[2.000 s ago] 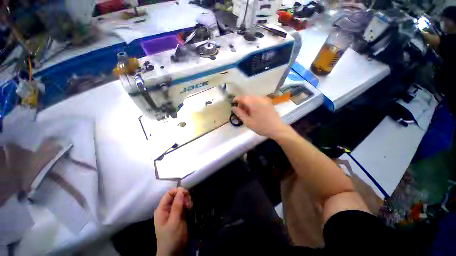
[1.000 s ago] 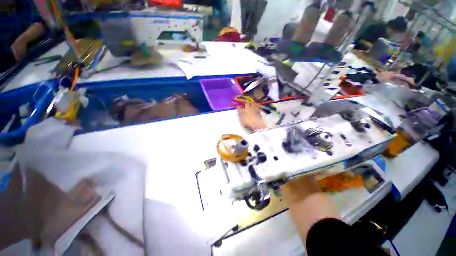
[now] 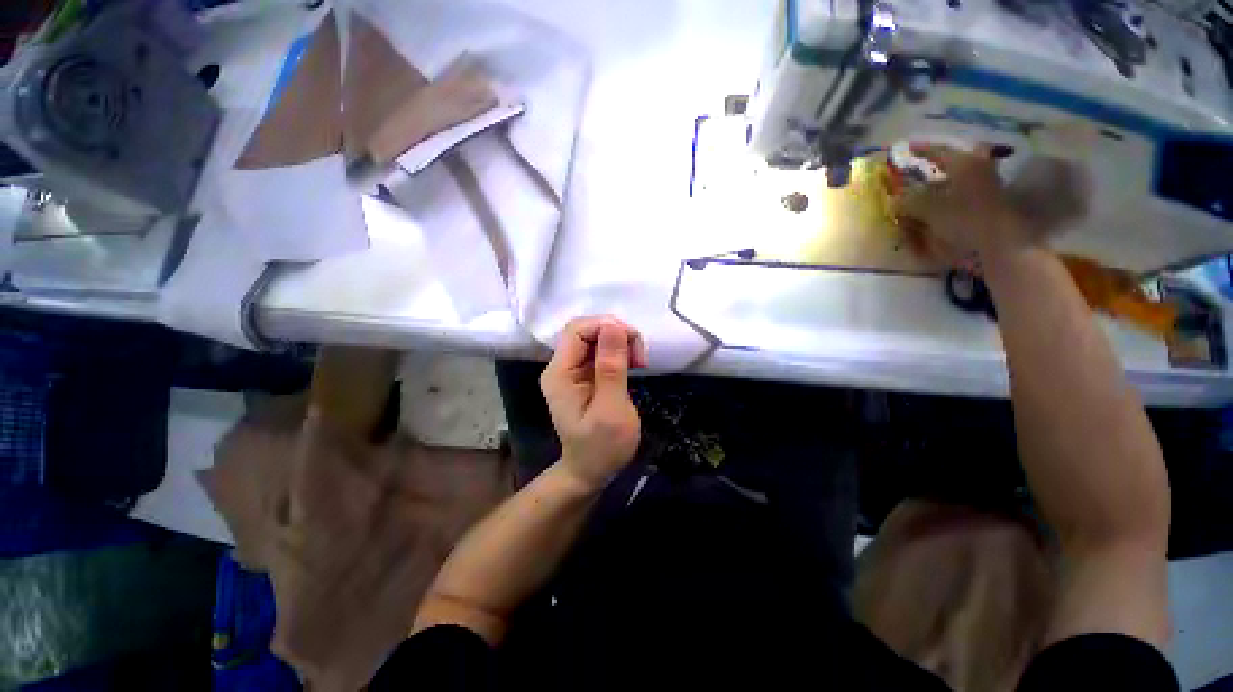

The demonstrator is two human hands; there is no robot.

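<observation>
My left hand [image 3: 595, 395] is at the table's front edge with thumb and fingertips closed together; nothing shows between them. My right hand [image 3: 957, 203] is under the arm of the white sewing machine [image 3: 1007, 129], right of the needle area. It is blurred and closed around a yellow-handled thing [image 3: 892, 196], which looks like scissors; the blades cannot be made out. Black-handled scissors [image 3: 967, 288] lie on the bed below my right wrist, partly hidden. Brown cut pieces with pale backing [image 3: 440, 115] lie in a loose pile on the table at the left.
Orange thread or scrap [image 3: 1120, 295] lies on the bed right of my right forearm. Brown fabric [image 3: 365, 527] hangs below the table at the left, and more brown cloth [image 3: 953, 581] is beside my lap at the right. Another machine part [image 3: 102, 108] stands at the far left.
The view has swung back down to the table front. My right hand, earlier reaching under the machine arm, is now over the bed with the yellow-handled thing. My left hand is back in view.
</observation>
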